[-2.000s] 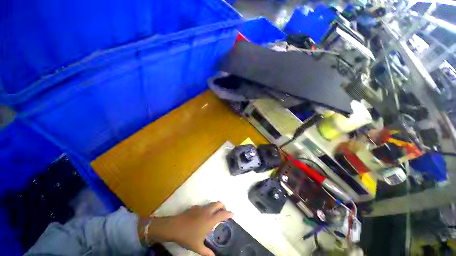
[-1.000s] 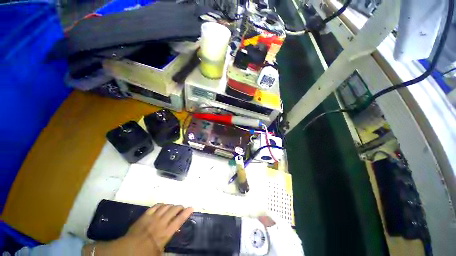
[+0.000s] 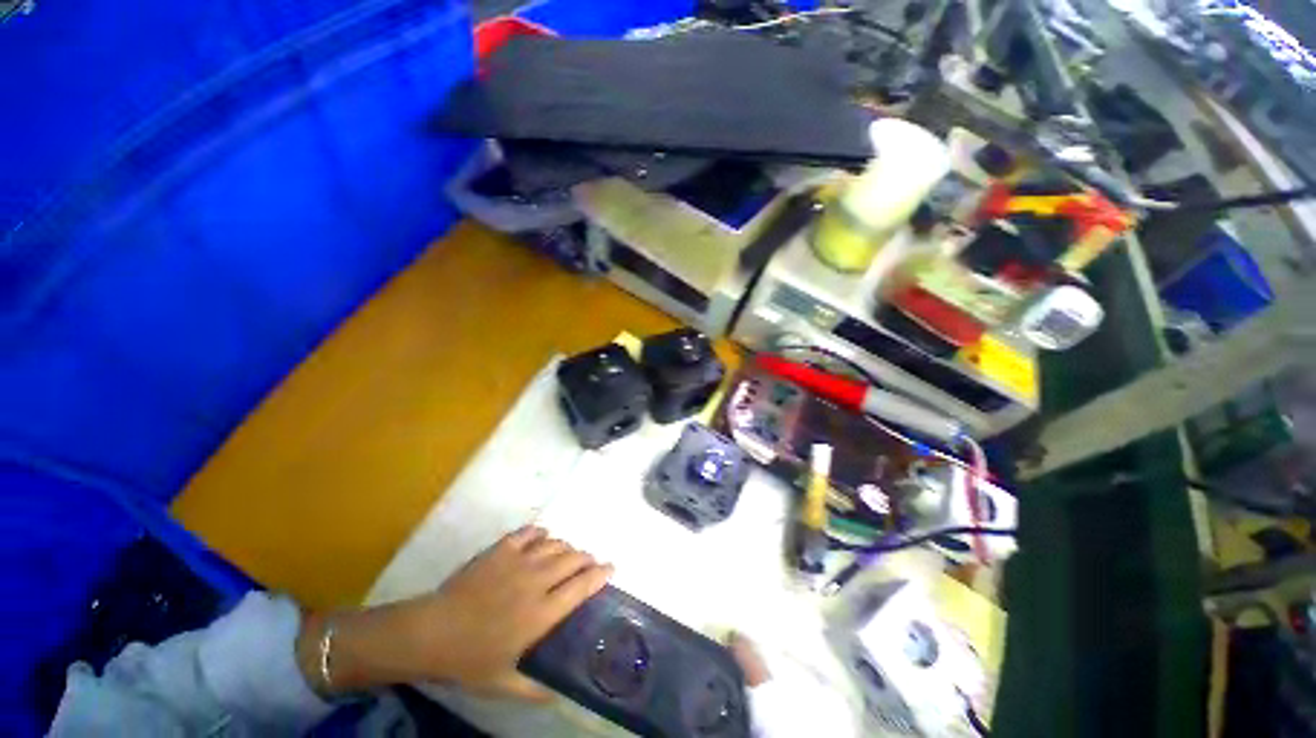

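A black power strip (image 3: pixel 650 672) with round recessed sockets lies on the white sheet (image 3: pixel 498 505) at the lower middle, its near right end cut off by the picture's edge. My left hand (image 3: pixel 505 613), bare with a bracelet, grips the strip's left end, fingers over the top and thumb along the near side. My right hand (image 3: pixel 787 702), in a white glove with a bare fingertip showing, is at the strip's right end. It is blurred and cut off by the lower edge, so its grip is unclear. A white socket unit (image 3: pixel 912 645) is right of it.
Three black cube sockets (image 3: pixel 699 476) stand behind the strip. A yellow-handled tool (image 3: pixel 816 505), dark fixture (image 3: pixel 830 440) and red-handled tool (image 3: pixel 816 378) are right of them. Beige testers (image 3: pixel 880 339) stand behind, blue crates (image 3: pixel 289 216) at left, green conveyor (image 3: pixel 1104 606) at right.
The view has swung and shifted. My left hand stays on the strip. Since one second ago, my right glove shows more clearly at its right end, now between the strip and the white socket unit.
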